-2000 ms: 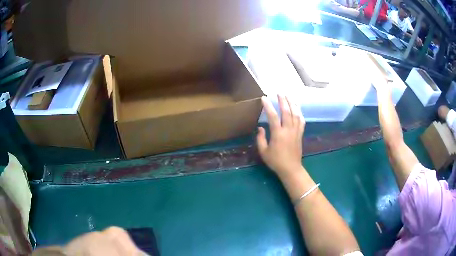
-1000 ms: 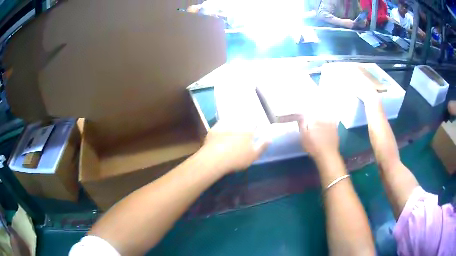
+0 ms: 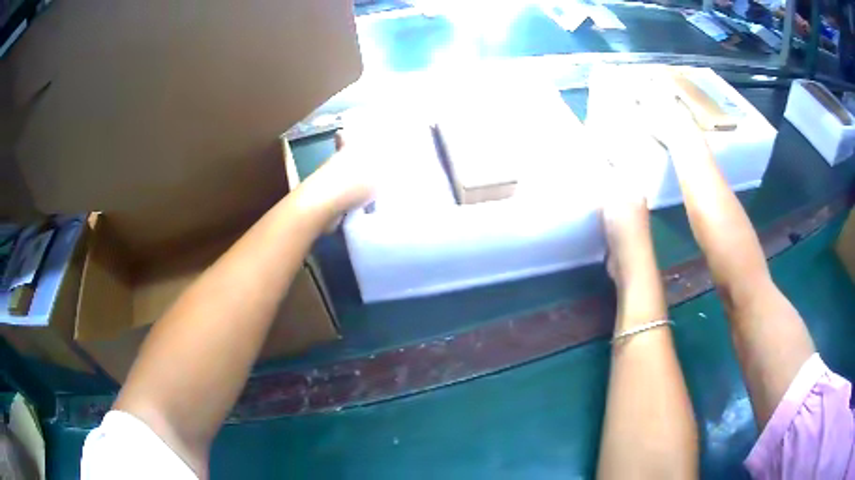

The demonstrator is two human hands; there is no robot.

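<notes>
A bright white foam packing insert (image 3: 478, 258) is in the middle, in front of me, with a small inner box (image 3: 483, 169) in its top. Glare washes out much of its surface. My left hand (image 3: 352, 178) grips its left end. My right hand (image 3: 626, 173) is at its right end, fingers mostly lost in glare. I cannot tell if the foam is raised off the bench. An open brown mailer box (image 3: 211, 253) stands to its left, lid up; the part of its inside that shows holds nothing. My left forearm crosses in front of it.
At far left, a packed box (image 3: 42, 272) has a leaflet on top. At right, a neighbour's arm (image 3: 727, 225) in a pink sleeve reaches to another foam block (image 3: 741, 155). A small white foam piece (image 3: 823, 122) is beyond. The dark green bench (image 3: 497, 403) runs along the front.
Both hands have moved to the foam's two ends, the left from its near left side, the right from beside the small box. The view has shifted, with the mailer box further left.
</notes>
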